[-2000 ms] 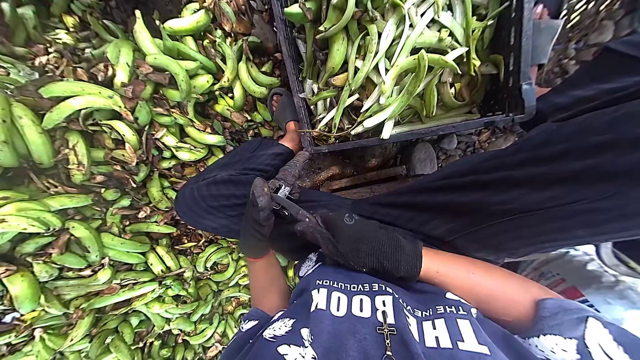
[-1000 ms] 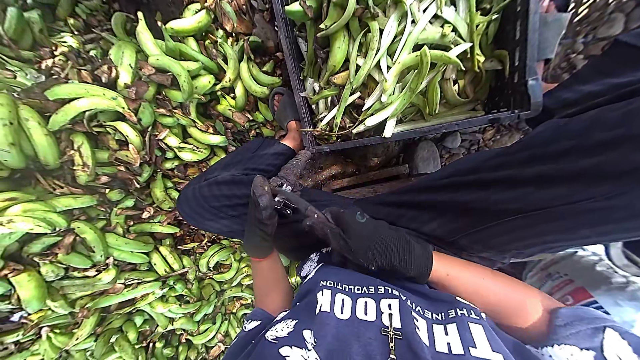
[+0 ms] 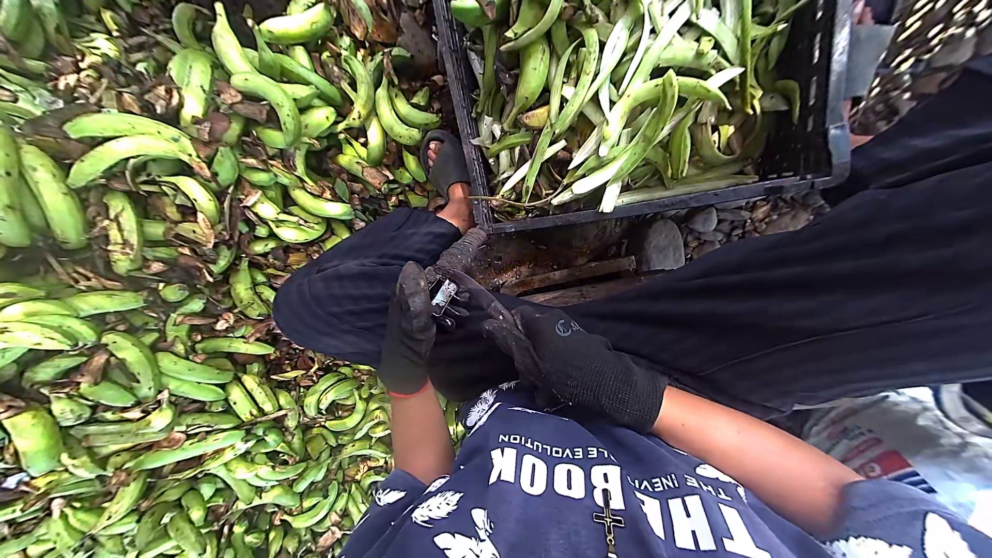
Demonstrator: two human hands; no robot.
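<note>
My left hand (image 3: 409,329), in a black glove, is beside a small shiny metal piece (image 3: 444,294); its fingertips are partly hidden, so its grip is unclear. Also gloved in black, my right hand (image 3: 577,360) is closed around a dark, narrow tool, apparently a knife (image 3: 492,304). The tool slants up and left, its upper end close to the metal piece. Just beyond is a ribbed, dirty stub-like object (image 3: 463,252). Both hands are over my dark trousers, near my shirt.
Green plantains (image 3: 128,147) and dry brown scraps cover the ground at left. A black plastic crate (image 3: 659,203) at the top holds green peel strips and plantains. Below it are wooden slats (image 3: 570,275) and a grey stone (image 3: 663,244). A printed white sack (image 3: 891,442) sits at right.
</note>
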